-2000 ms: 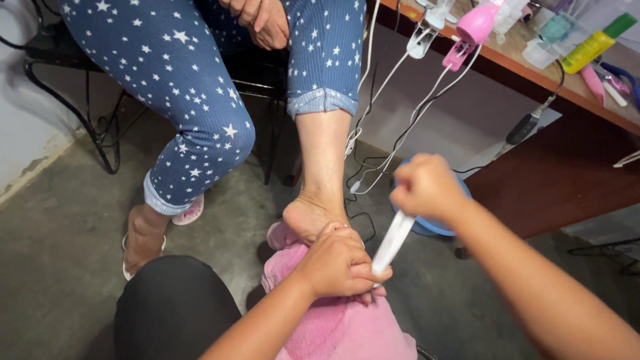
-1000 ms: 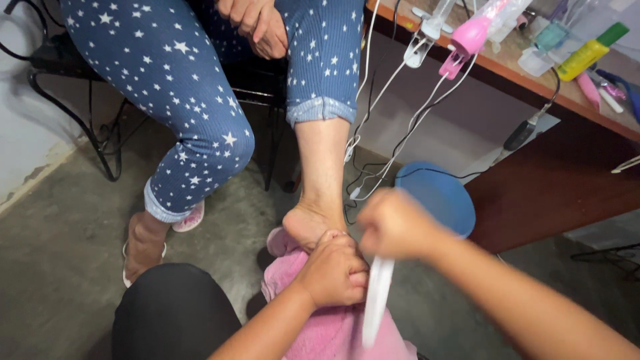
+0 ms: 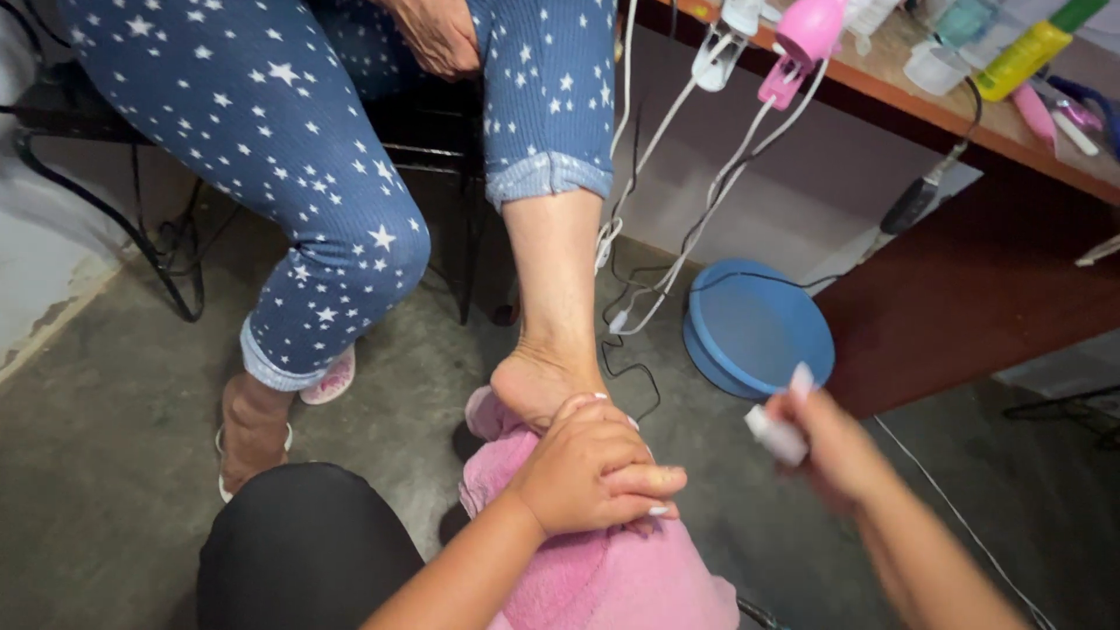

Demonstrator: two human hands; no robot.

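My left hand (image 3: 604, 472) is closed over the front part of another person's bare foot (image 3: 542, 381), its fingers across the top near the toes. Beneath the foot lies a pink towel (image 3: 612, 569), partly hidden by my forearm. Off to the right, apart from the foot, my right hand (image 3: 809, 429) grips a pale nail file (image 3: 777, 435), which is blurred and seen foreshortened. The person's trouser leg (image 3: 551, 105), blue with white stars, is rolled up above the ankle.
A blue plastic basin (image 3: 757, 328) stands on the floor beyond my right hand. White and black cables (image 3: 682, 254) hang from the wooden table (image 3: 989, 114), which holds clip lamps and bottles. The person's other foot (image 3: 254, 429), in a sandal, rests at the left.
My right hand has moved away to the right from beside the foot, with the file still in it. My left hand remains on the foot, its fingers now more spread.
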